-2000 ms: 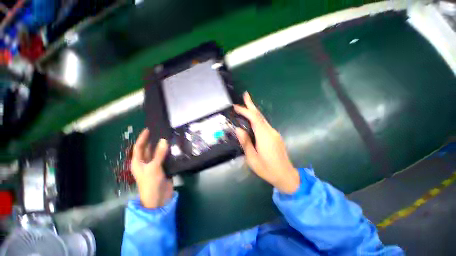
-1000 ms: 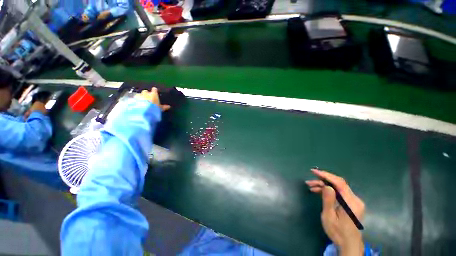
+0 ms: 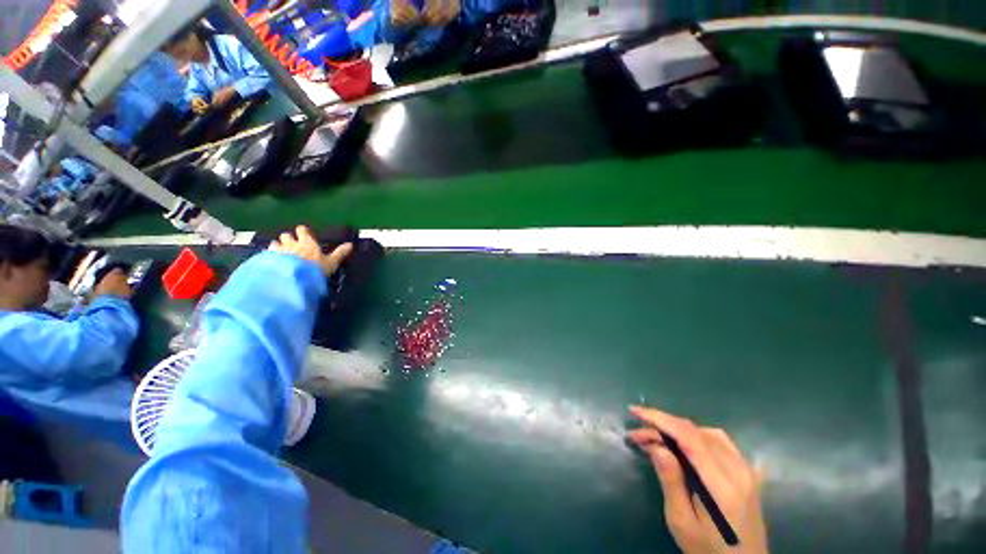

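Observation:
My left hand [image 3: 310, 251] is stretched out to the left, its fingers on the far edge of a black tray [image 3: 348, 284] on the green bench; my sleeve hides most of the tray and whatever lies in it. My right hand [image 3: 708, 476] is at the lower right above the bench and holds dark tweezers [image 3: 697, 489] like a pen; their tips are too small to make out. A loose pile of small red wired components [image 3: 425, 337] lies on the bench between my hands.
A white fan [image 3: 160, 406] stands partly behind my left sleeve, with a red container [image 3: 188, 275] beyond it. Black trays with devices [image 3: 668, 61] sit on the green belt [image 3: 519, 197] past its pale edging. A person in blue [image 3: 65, 335] works at the far left.
The view has turned slightly. My left hand stays at the left tray and my right hand still holds the tweezers. The device both hands held two seconds ago is no longer in front of me.

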